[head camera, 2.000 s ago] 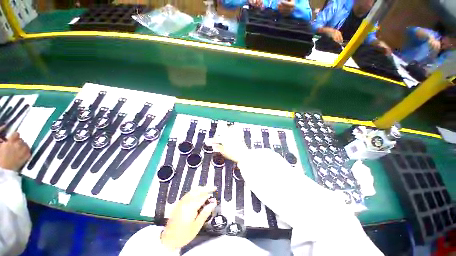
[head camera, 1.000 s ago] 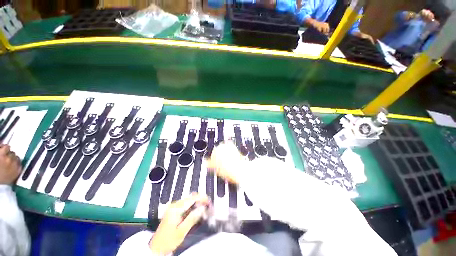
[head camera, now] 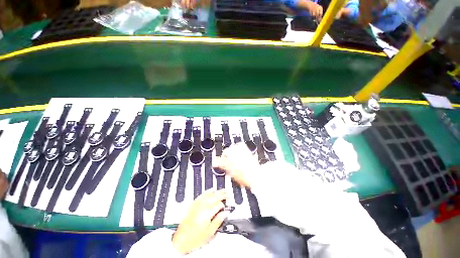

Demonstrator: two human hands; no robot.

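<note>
Smartwatches with round dark faces and black straps, one at the left (head camera: 140, 180), lie in rows on a white mat (head camera: 132, 207). My left hand (head camera: 202, 221) is low in front of the mat, fingers bent, holding a film strip (head camera: 230, 228) with printed discs; a small dark disc shows at its fingertips. My right hand (head camera: 238, 164) is over the mat, its fingertips at the face of a watch near the middle. The hand and sleeve hide several watches on the right. Whether my right fingers hold anything cannot be told.
A second white mat (head camera: 103, 205) at the left bears watches with printed faces. A film sheet (head camera: 307, 136), a crumpled white wipe (head camera: 348, 153), a white box (head camera: 348, 121) and a black compartment tray (head camera: 411, 156) are at the right. Another person's hand is at the left edge.
The view has shifted, so the bench items appear further left. My right hand has moved rightward over the watches, uncovering faces near the middle. My left hand stays low by the mat's front.
</note>
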